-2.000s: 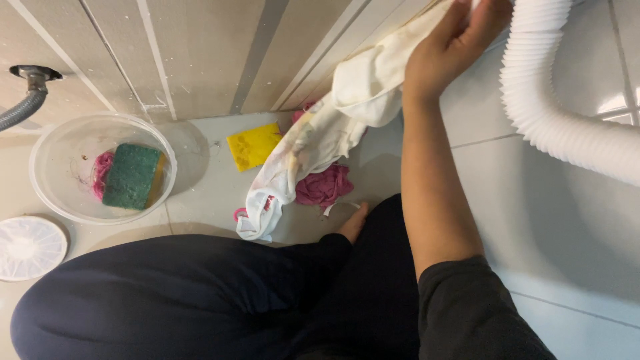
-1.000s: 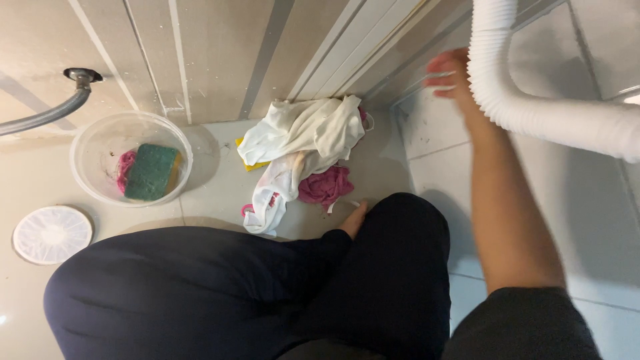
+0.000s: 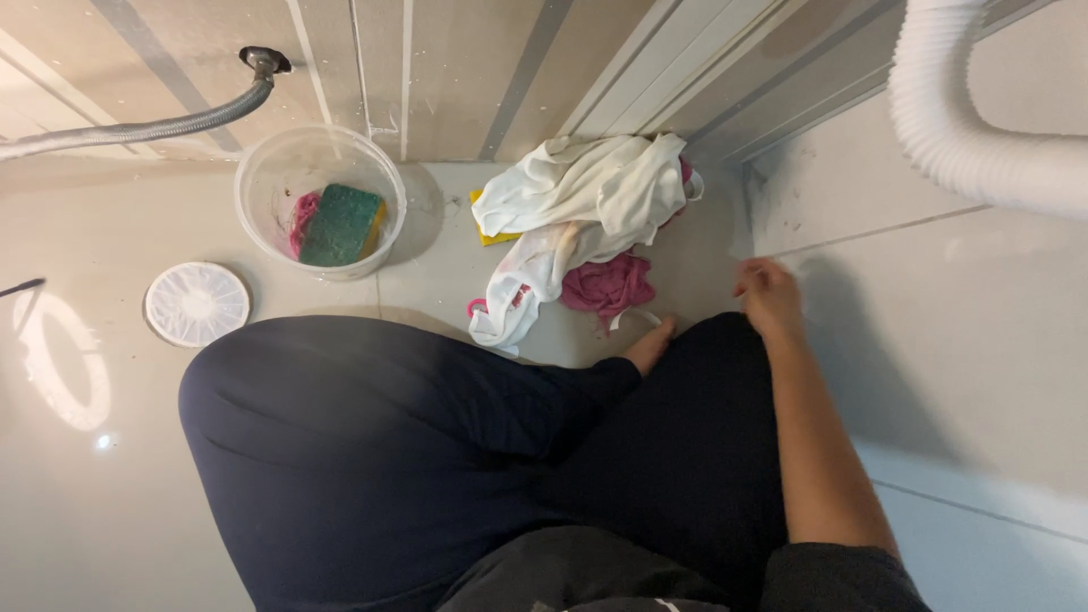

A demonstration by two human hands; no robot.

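My right hand [image 3: 769,297] hangs beside my right knee with loosely curled fingers and holds nothing that I can see. Left of it, a crumpled white cloth [image 3: 629,183] lies on the floor against the wall. Part of a yellow sponge [image 3: 499,234] shows from under the cloth, and a bunched pink cloth [image 3: 608,285] lies at its lower edge. A clear plastic tub [image 3: 323,270] stands farther left, holding a green and yellow scouring sponge [image 3: 342,225] and a pink cloth piece [image 3: 303,219]. My left hand is out of view.
A round white drain cover [image 3: 197,303] sits on the tiled floor left of my knees. A braided metal hose [image 3: 170,127] comes out of the wall at the upper left. A white corrugated pipe [image 3: 969,144] crosses the upper right.
The white cloth, held up by my right hand two seconds ago, now lies on the floor over part of the yellow sponge. My right hand has come back beside my knee.
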